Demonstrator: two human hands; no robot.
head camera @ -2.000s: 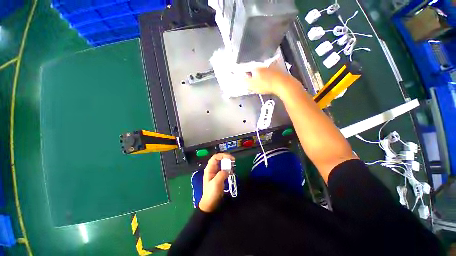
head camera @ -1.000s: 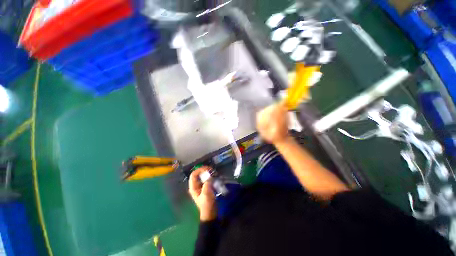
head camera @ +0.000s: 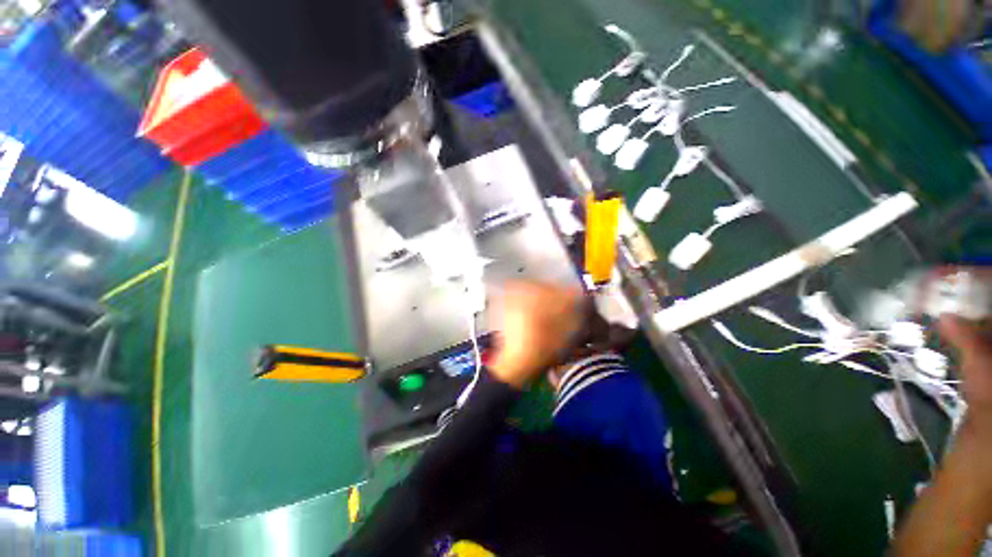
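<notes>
My left hand (head camera: 533, 330) is blurred over the right part of the machine's front panel, low beside the metal base plate (head camera: 408, 310); whether it holds anything is hidden. My right hand (head camera: 971, 354) is blurred and cut off by the right edge, at a blurred white adapter (head camera: 957, 294); its grip is unclear. The grey horn (head camera: 408, 196) hangs over the white-covered nest (head camera: 448, 256). A white corded piece (head camera: 475, 292) lies at the nest's near side, its cord trailing over the front panel (head camera: 435, 383).
White corded adapters (head camera: 653, 205) lie on the green belt beyond a white divider strip (head camera: 761, 280); more adapters (head camera: 838, 337) lie tangled on its near side. Yellow-black posts (head camera: 602, 239) flank the plate. The black machine head (head camera: 315, 65) and a red crate (head camera: 201, 114) on blue ones stand at upper left.
The view has shifted, showing more of the machine head. My left hand has moved right across the front panel. My right hand has left the plate's right side for the belt at far right.
</notes>
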